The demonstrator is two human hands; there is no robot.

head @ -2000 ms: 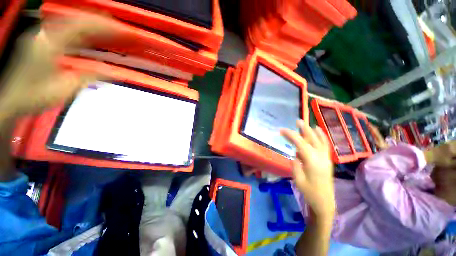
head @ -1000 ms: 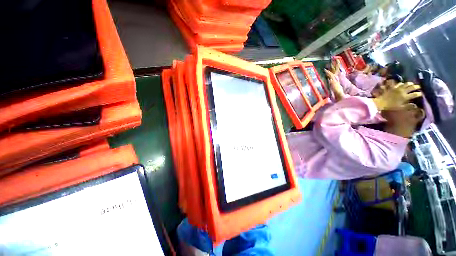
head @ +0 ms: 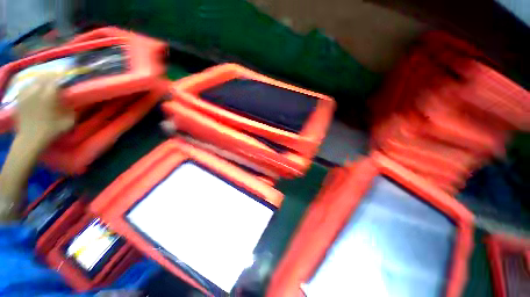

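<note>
My left hand [head: 43, 110], blurred, is at the front side of an orange-red foam tray [head: 110, 84] on a stack at the upper left. That tray holds an open tablet [head: 96, 64] with silver-white and yellow parts. Whether my fingers grip the tray or only touch it cannot be told. My right hand is out of view. A tablet with a lit white screen [head: 200, 223] lies in a tray at the lower middle. A larger tablet with a pale, reflective screen [head: 389, 243] lies in a stacked tray at the lower right.
Stacked trays with a dark-screened tablet [head: 261, 104] stand behind the white-screened one. A tall pile of orange-red trays [head: 447, 116] stands at the upper right. A smaller tray with an open unit [head: 93, 246] is low at the left. Another tray edge [head: 502, 264] shows at the far right.
The view has swung left, so the trays sit further right in the picture. My left hand has come into view at the left stack. The neighbouring person in pink has left the picture.
</note>
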